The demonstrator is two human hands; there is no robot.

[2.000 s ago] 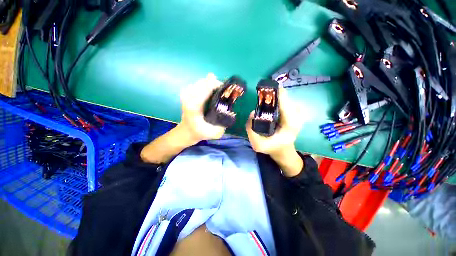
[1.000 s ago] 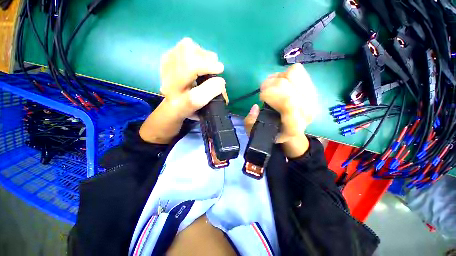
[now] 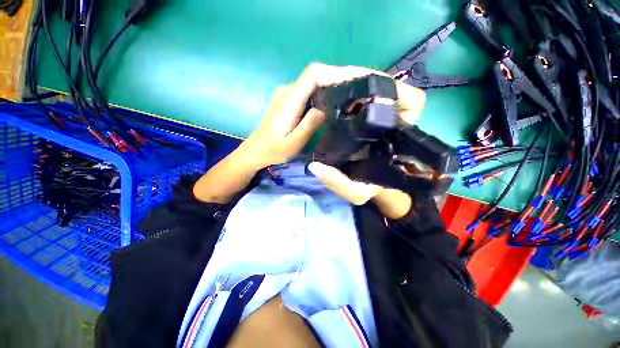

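Observation:
Two black battery clamps are held together in front of my chest, jaws to the right, blurred. The upper clamp (image 3: pixel 374 102) shows a copper-coloured spot. The lower clamp (image 3: pixel 425 163) shows copper at its jaw end, by my right sleeve. My left hand (image 3: pixel 289 119) is wrapped around the handle end of the upper clamp. My right hand (image 3: pixel 360 190) is mostly hidden behind the clamps; a finger or thumb shows below them, and part of the hand shows behind the upper clamp.
A loose clamp (image 3: pixel 425 71) lies on the green bench mat (image 3: pixel 224 54). A pile of clamps (image 3: pixel 520 95) is at right, its red-blue lead tips over a red bin (image 3: pixel 500 265). A blue basket (image 3: pixel 122 183) stands at left, with black leads (image 3: pixel 78 81) hanging above it.
The two clamps, held apart with jaws towards me, are now brought together and turned to the right. My left hand has moved right, towards my right hand.

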